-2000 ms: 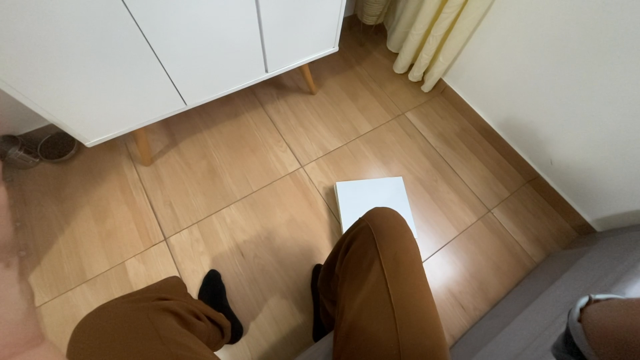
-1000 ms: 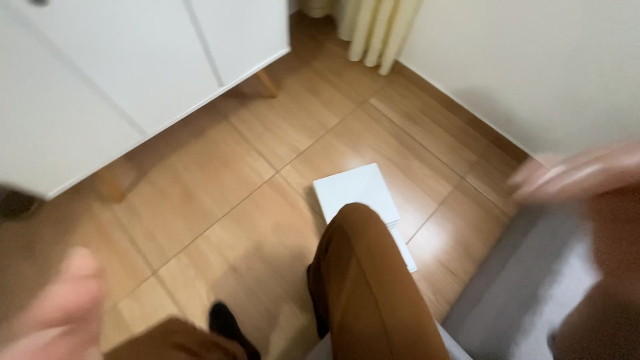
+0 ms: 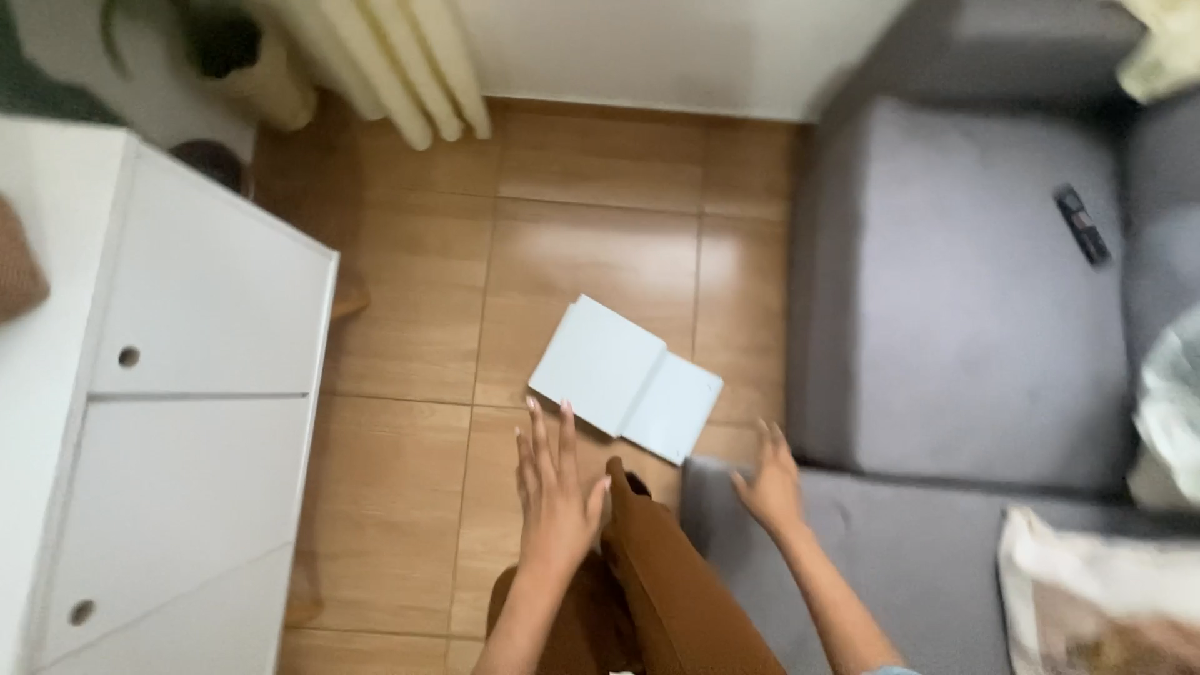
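Observation:
Two flat, pale boards or thin boxes lie on the wood-look tile floor, the larger one [image 3: 600, 364] partly over the smaller one [image 3: 673, 407]; which kind of object they are I cannot tell. My left hand [image 3: 555, 492] is held palm down with fingers spread, empty, its fingertips just below the larger one's near edge in the view. My right hand [image 3: 771, 483], also empty with fingers apart, hovers over the corner of the grey sofa, right of the smaller one. My knees in brown trousers [image 3: 684, 581] are between the forearms.
A white cabinet [image 3: 206, 281] with round finger holes stands at left. Cream curtains [image 3: 412, 66] hang by the wall beyond. The grey sofa [image 3: 984, 281] fills the right side, bearing a remote control [image 3: 1082, 225] and a patterned cushion [image 3: 1097, 600].
Both hands have come in from the sides of the view toward the middle, near the pale flat objects. The view has swung right, bringing much more of the sofa in.

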